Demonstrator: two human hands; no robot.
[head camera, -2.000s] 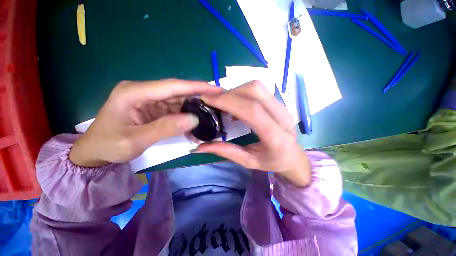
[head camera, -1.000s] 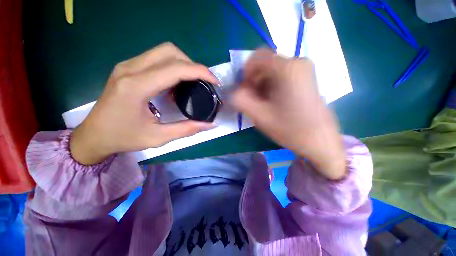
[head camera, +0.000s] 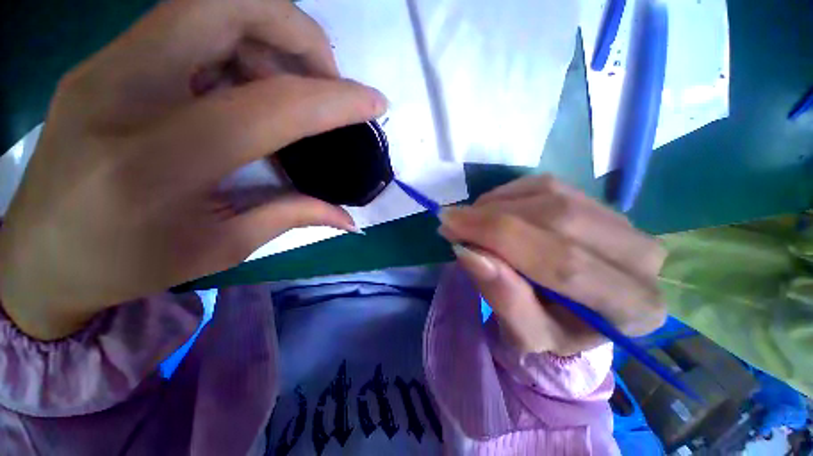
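Observation:
My left hand (head camera: 169, 151) holds a round black watch head (head camera: 337, 166) between thumb and fingers, its dark face tilted toward me. My right hand (head camera: 557, 254) holds a thin blue stick (head camera: 584, 312) like a pen. The stick's tip is at the right edge of the watch head and appears to touch it. The stick's rear end points down to the right. White paper (head camera: 499, 80) lies on the dark green mat behind both hands.
A thick blue pen-like item (head camera: 644, 98) and a shorter blue piece (head camera: 609, 34) lie on the paper at upper right. Another blue item (head camera: 802, 105) is at the right edge. Light green fabric (head camera: 740, 285) is at right. Brown blocks (head camera: 691, 392) are below right.
My right hand, blurred and beside the watch head one second ago, now holds the blue stick against its edge. Hands and watch head appear larger. The view has shifted closer over the paper.

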